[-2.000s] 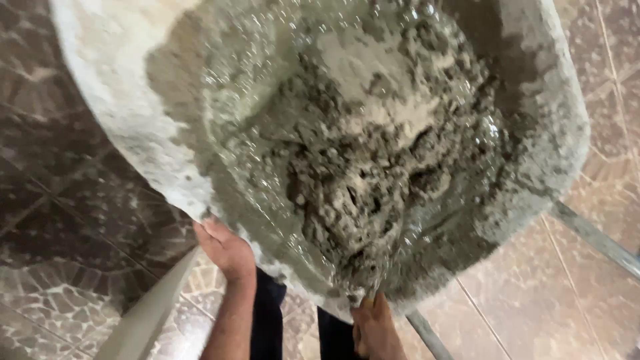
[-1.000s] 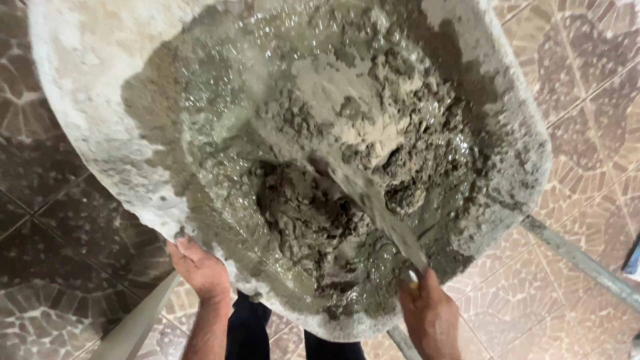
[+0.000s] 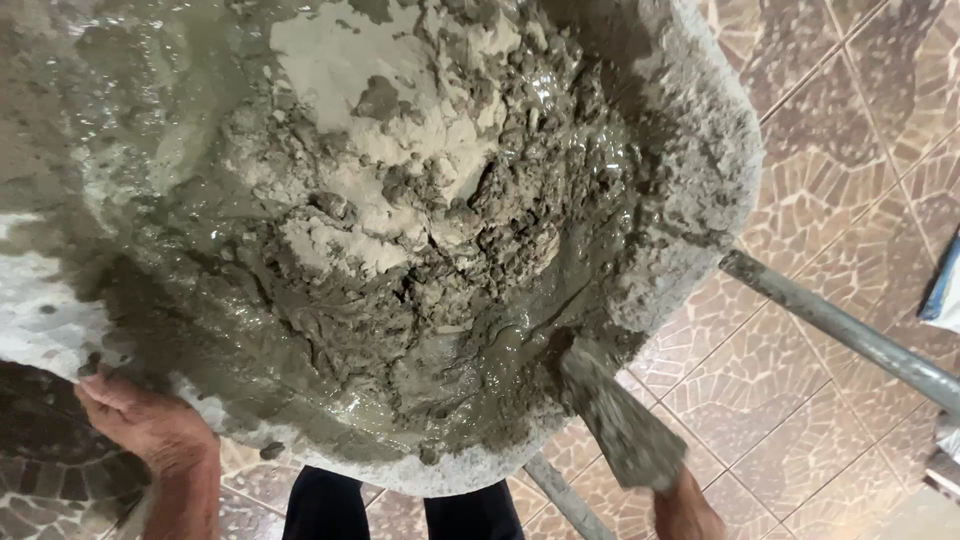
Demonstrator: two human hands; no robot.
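Note:
A wheelbarrow tray (image 3: 690, 142), crusted with mortar, fills most of the head view. In it lies wet grey mortar (image 3: 352, 375) with a heap of dry cement powder (image 3: 337, 67) in the middle and greenish water at the left. My left hand (image 3: 150, 420) grips the tray's rim at the lower left. At the lower right my right hand (image 3: 686, 506) holds a mortar-coated trowel (image 3: 626, 420); its blade points up and left, over the near right rim. The trowel's handle is hidden.
Metal wheelbarrow handles (image 3: 840, 311) stick out at the right and below the tray. Patterned floor tiles (image 3: 757, 382) lie beneath. My dark-clad legs (image 3: 326, 506) stand close to the near rim. A blue and white object (image 3: 945, 289) lies at the right edge.
My right hand has moved right with the trowel, whose blade lay across the mortar one second ago and is now over the rim. My left hand stays on the rim. The view is closer.

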